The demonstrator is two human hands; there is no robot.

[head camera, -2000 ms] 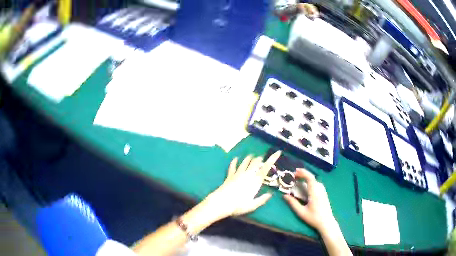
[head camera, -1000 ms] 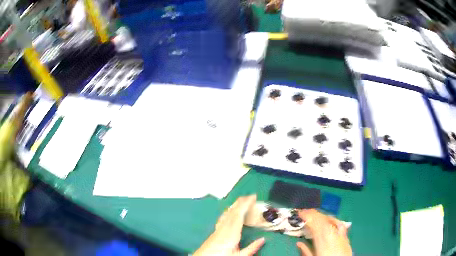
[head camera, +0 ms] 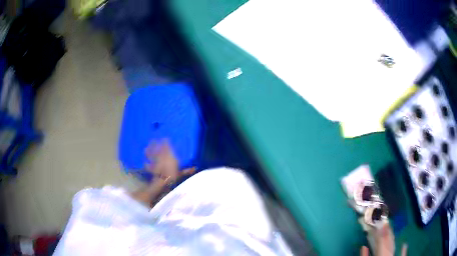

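Note:
Two round watch heads lie on a pale strip (head camera: 352, 184) on the bench at lower right: the upper watch head (head camera: 369, 192) and the lower watch head (head camera: 376, 214), both with dark faces. My right hand (head camera: 383, 243) is at the strip's lower end, cut off by the bottom edge; its fingers are apart and one reaches the strip close to the lower watch. My left hand (head camera: 163, 159) is blurred, far from the watches, over the front part of a blue stool (head camera: 163, 112). Whether it grips the stool cannot be told.
A white tray with dark rim (head camera: 407, 175) holds several watches at right. A dark pad (head camera: 390, 182) lies between tray and strip. Large white paper (head camera: 320, 60) and a small white piece (head camera: 234, 74) lie on the green bench (head camera: 295, 140). Blue furniture (head camera: 22, 135) stands at far left.
The view has swung left and down, bringing the stool into view. My left hand has left the strip and moved to the stool. My right hand remains near the watches, lower in the picture.

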